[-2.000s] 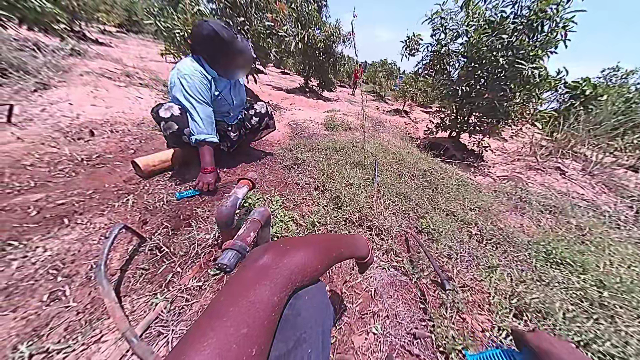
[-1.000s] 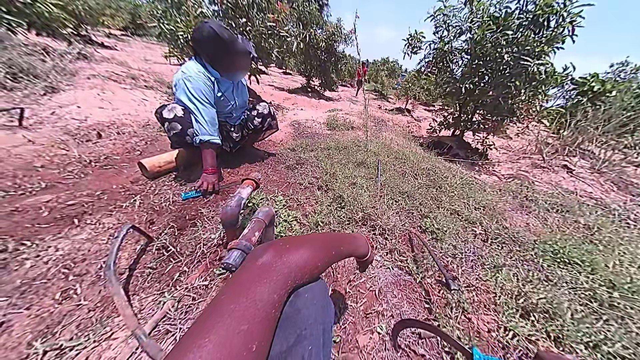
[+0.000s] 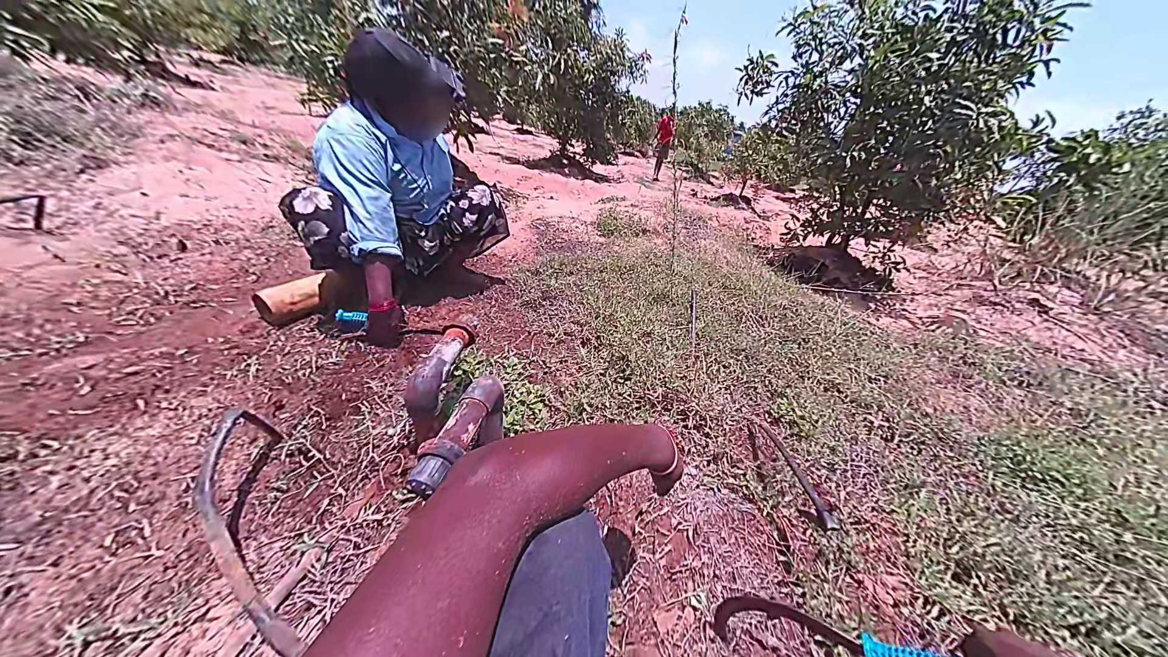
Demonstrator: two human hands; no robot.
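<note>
At the bottom right edge my right hand (image 3: 1004,642) is closed on the blue handle of a sickle (image 3: 776,610); its dark curved blade lies low over the dry ground and points left. My left forearm reaches across my knee, and my left hand (image 3: 668,478) hangs down past it, below a red bangle. Its fingers are hidden, so whether it holds anything does not show. Beyond my left arm, two bent pipes (image 3: 465,424) stand out of the soil near a low green weed.
A co-worker in a blue shirt (image 3: 401,182) squats ahead, one hand on a blue-handled tool (image 3: 351,319), beside a cut yellowish pipe or log (image 3: 290,299). A curved hose or pipe (image 3: 217,520) lies left, a thin dark stick (image 3: 798,479) right. Bushy trees (image 3: 876,137) stand behind.
The blade of my sickle, out of view two seconds ago, has come into view at the bottom right. A dark blade now shows beside the co-worker's hand. My left arm stays about where it was.
</note>
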